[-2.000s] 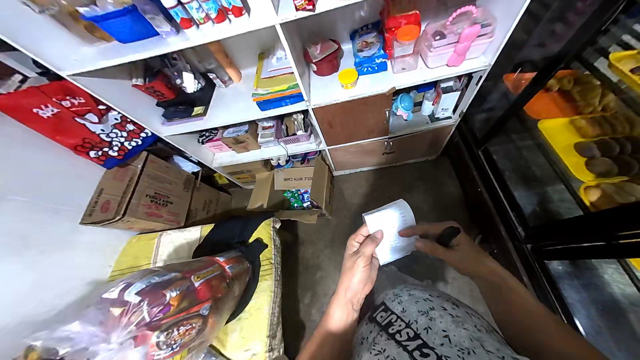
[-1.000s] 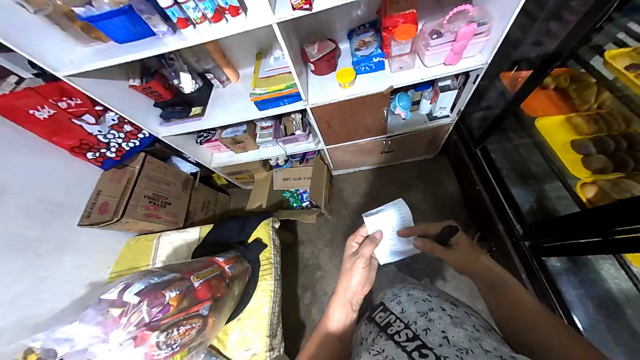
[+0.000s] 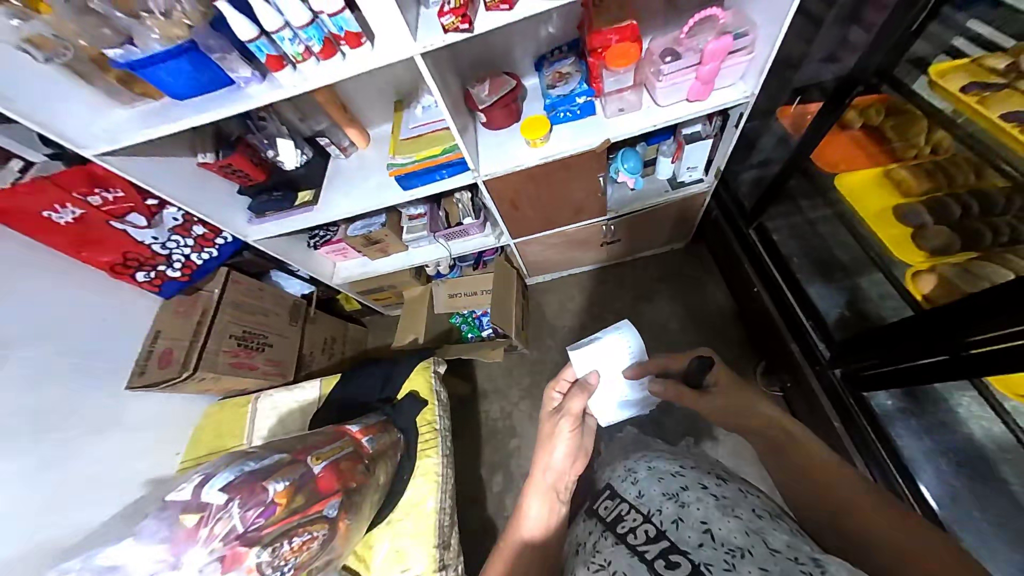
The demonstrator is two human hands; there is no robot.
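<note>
A small white sheet or pad of paper (image 3: pixel 614 370) with faint writing lies between my hands, in front of my patterned grey shirt. My left hand (image 3: pixel 570 408) pinches its lower left edge, the thumb on top. My right hand (image 3: pixel 716 392) comes in from the right and holds a black pen or marker (image 3: pixel 698 372) in its curled fingers. The index finger and thumb of that hand reach to the paper's right side. Whether the sheet has more leaves beneath it, I cannot tell.
White shelves (image 3: pixel 552 160) stand ahead, an open cardboard box (image 3: pixel 509 300) at their foot. Left are a closed carton (image 3: pixel 248 336) and a clear bag of packets (image 3: pixel 304 496) on a yellow sack-like cushion (image 3: pixel 408 512). A black-framed case (image 3: pixel 880 344) with bread trays (image 3: pixel 872 216) flanks my right.
</note>
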